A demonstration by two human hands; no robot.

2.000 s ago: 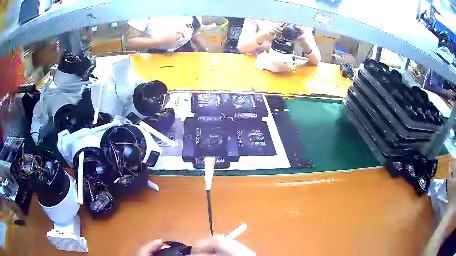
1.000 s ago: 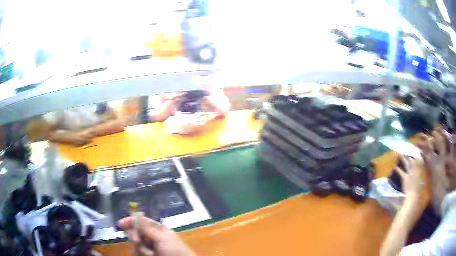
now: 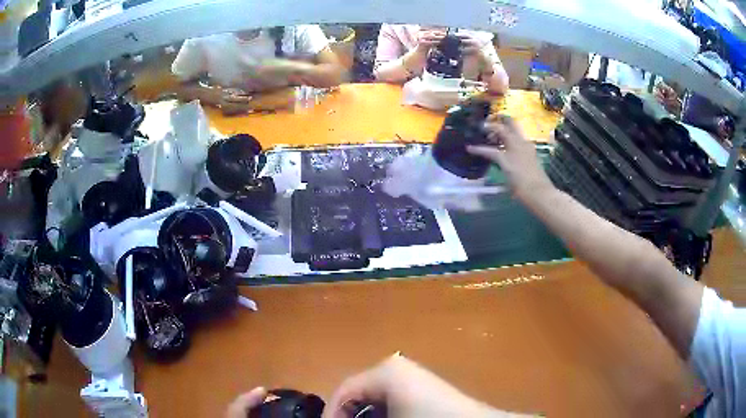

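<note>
A small rounded black part [image 3: 288, 404] lies at the bottom edge, cut off by it. My left hand [image 3: 245, 403] shows only as fingertips closed on its left side. My right hand [image 3: 397, 390] is just right of it, fingers curled down over a dark piece [image 3: 360, 408] with a thin pale line. Whether this dark piece belongs to the same part cannot be told. The undersides of both hands are out of the picture.
Another person's arm [image 3: 605, 233] reaches in from the right, holding a black-and-white camera unit [image 3: 463, 147] above printed black panels [image 3: 335, 229]. White housings with black cups [image 3: 196, 237] crowd the left. Dark trays [image 3: 630, 155] stand right. A shelf [image 3: 368, 15] crosses above.
The view has swung back from the right. My raised hand is low again, and the white-tipped lead no longer shows. The neighbour's arm now extends over the centre with a camera unit.
</note>
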